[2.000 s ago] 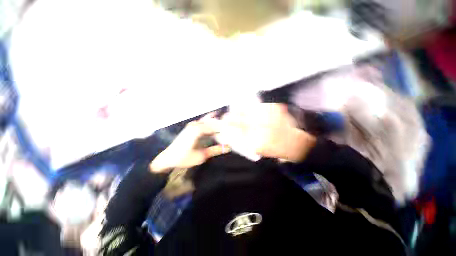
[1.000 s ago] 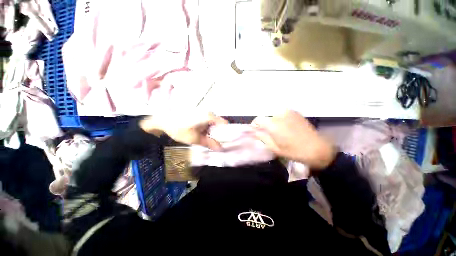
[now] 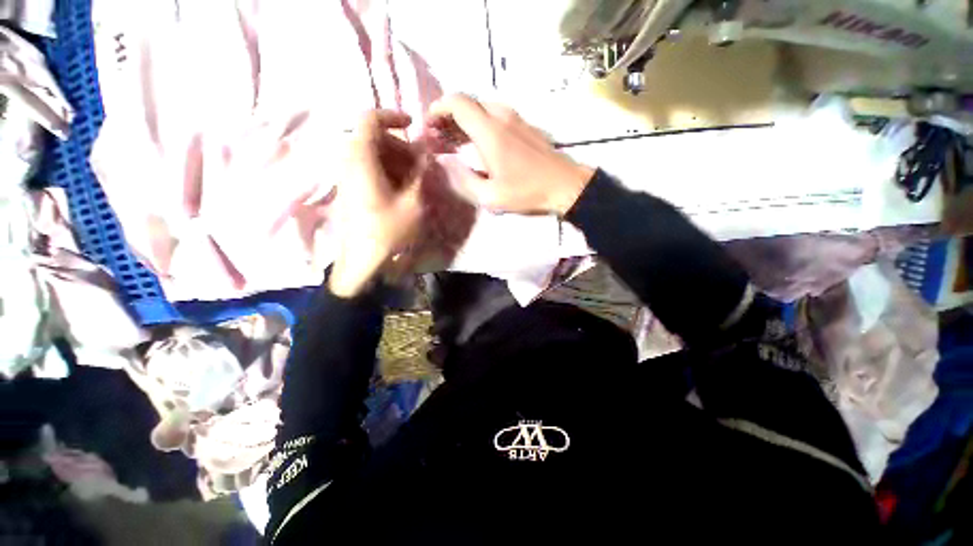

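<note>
My left hand [image 3: 376, 208] and my right hand [image 3: 512, 155] are close together over the table, left of the needle area. Both grip a small pale pink piece [image 3: 446, 203] between bent fingers. Part of it is in shadow under the hands, and a whitish corner hangs over the table's front edge. The large pale pink garment body [image 3: 229, 139] lies crumpled on the table to the left, and its right part reaches the hands. Where piece and garment meet is washed out by glare.
The sewing machine head [image 3: 854, 27] is at the upper right, with its presser foot [image 3: 635, 79] beyond my right hand. Black looped handles [image 3: 920, 160] lie at the right end. A blue crate [image 3: 91, 203] stands left. Pink-mauve pieces [image 3: 875, 331] hang at lower right.
Both hands have moved from the table's front edge up and left over the table, carrying the small piece towards the garment body. The view has shifted slightly.
</note>
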